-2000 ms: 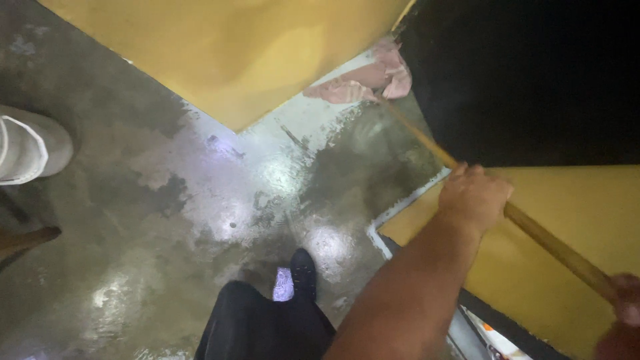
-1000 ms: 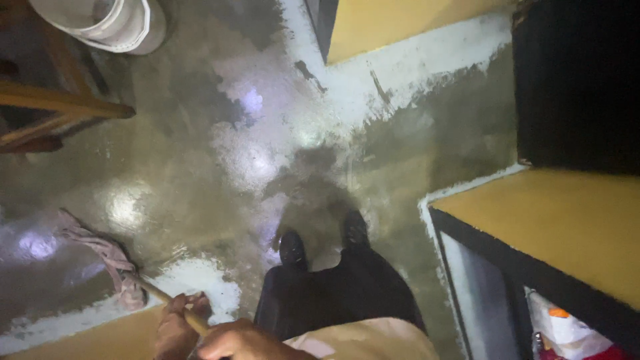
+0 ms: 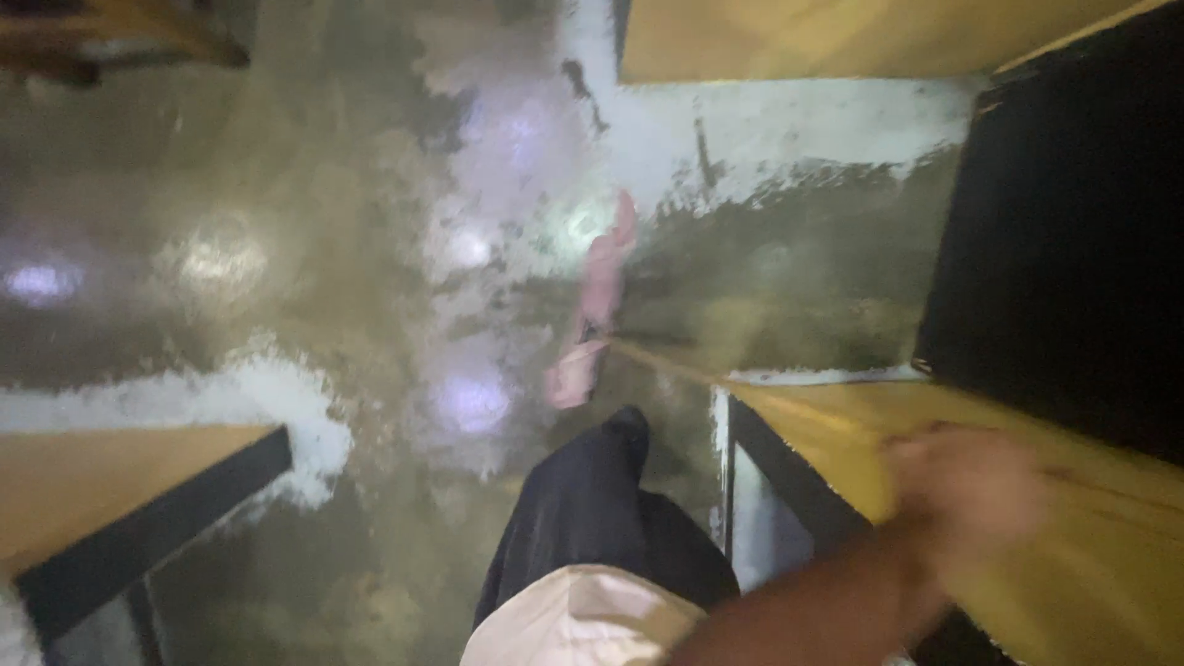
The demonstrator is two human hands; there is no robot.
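A pink cloth mop head (image 3: 601,277) lies on the wet-looking floor just ahead of my dark shoe, stretched out and somewhat blurred. Its thin wooden handle (image 3: 666,363) runs from the cloth towards the lower right, over the yellow surface. My left hand (image 3: 971,490), blurred, is closed around the handle at the right, with the forearm rising from the bottom edge. My right hand is out of view.
Yellow-topped ledges with dark edges stand at lower right (image 3: 832,416) and lower left (image 3: 139,462). Another yellow block (image 3: 795,42) is at the top, beside a black panel (image 3: 1064,240). Wooden furniture legs (image 3: 176,32) show at upper left. Pale patches mark the floor (image 3: 370,231).
The mop head has moved from the lower left to the middle of the floor, and my left hand from the lower left to the right. My right hand has left the view.
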